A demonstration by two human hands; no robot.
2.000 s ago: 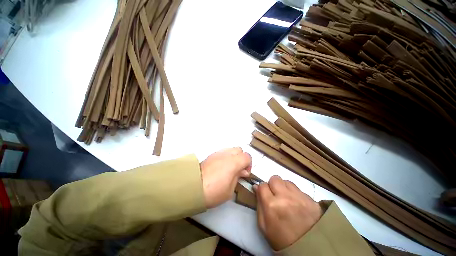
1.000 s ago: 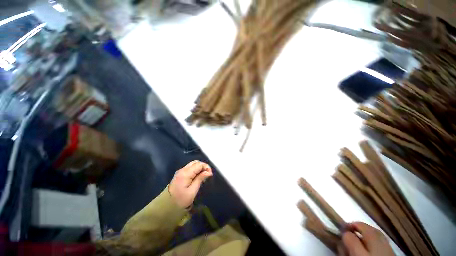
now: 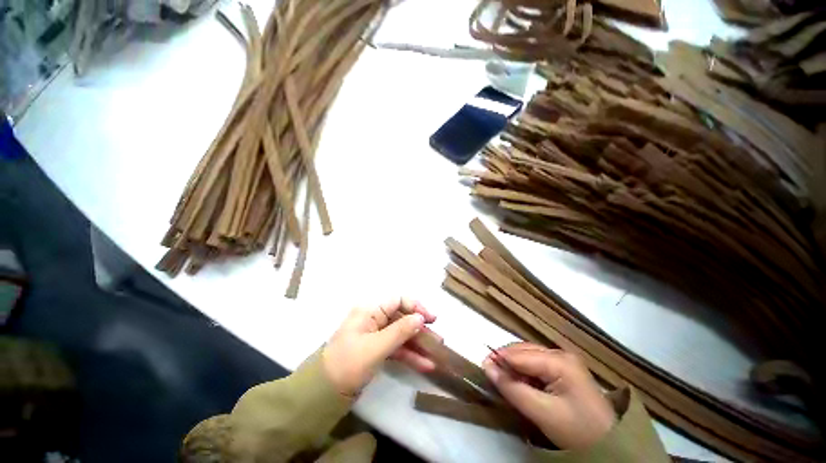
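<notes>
A narrow brown strap (image 3: 450,363) runs between my hands near the table's front edge. My left hand (image 3: 379,345) pinches its end between thumb and fingers. My right hand (image 3: 551,384) is around the strap's other visible part, and a small dark pointed tool (image 3: 495,352) sticks out between its thumb and fingers; most of the tool is hidden. Another strap (image 3: 464,411) lies flat below the held one, its far part hidden under my right hand and sleeve.
A few long straps (image 3: 543,321) lie just beyond my right hand. A large strap pile (image 3: 652,181) fills the right. A loose strap bundle (image 3: 240,181) lies upper left. A smartphone (image 3: 475,124) lies between them, beside a pale crumpled thing (image 3: 509,76). Looped straps (image 3: 534,27) lie at the top.
The view has swung back from the floor on the left. My left hand has come from beyond the table edge to the strap's end. My right hand now shows the tool's tip.
</notes>
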